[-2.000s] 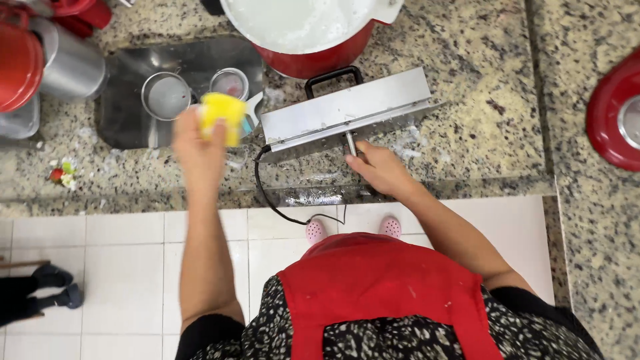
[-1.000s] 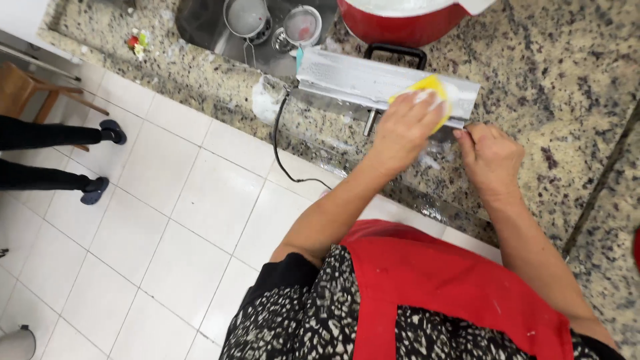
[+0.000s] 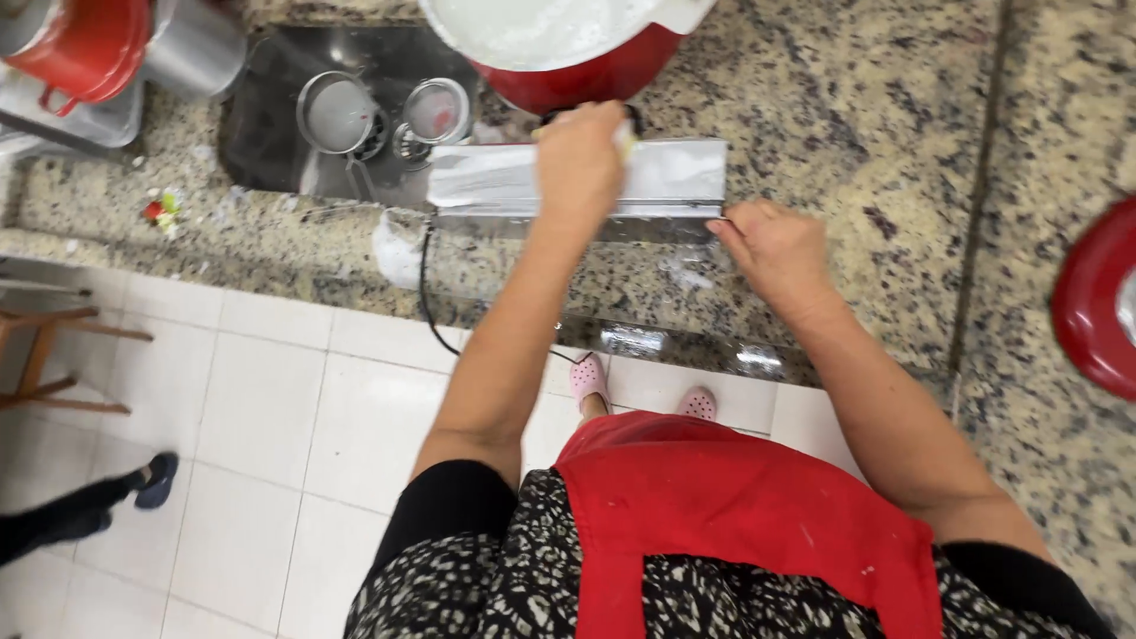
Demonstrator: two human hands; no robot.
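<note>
A long white and metal appliance with a black cord, likely a bag sealer (image 3: 679, 169), lies on the granite counter with suds smeared over its top. My left hand (image 3: 581, 164) presses on its middle, fingers closed around a yellow sponge that is mostly hidden behind them. With its fingertips, my right hand (image 3: 772, 248) grips the right end of the appliance at the front corner. The black cord (image 3: 426, 293) leaves the left end and hangs over the counter's edge. Behind the appliance stands a large red pot (image 3: 586, 80) with whitish, foamy contents.
Two strainers (image 3: 335, 113) (image 3: 437, 111) sit in the steel sink (image 3: 266, 106). Red pot (image 3: 89, 53) and metal pot (image 3: 195, 49) stand at the upper left. Food scraps (image 3: 164, 211) lie on the counter (image 3: 870, 177). A red lid (image 3: 1100, 297) is far right; another person's leg (image 3: 80, 524) shows lower left.
My right hand held a handle at the appliance's front two seconds ago; now it grips the right end. My left hand has moved from beside the sink onto the appliance, then leftward along it.
</note>
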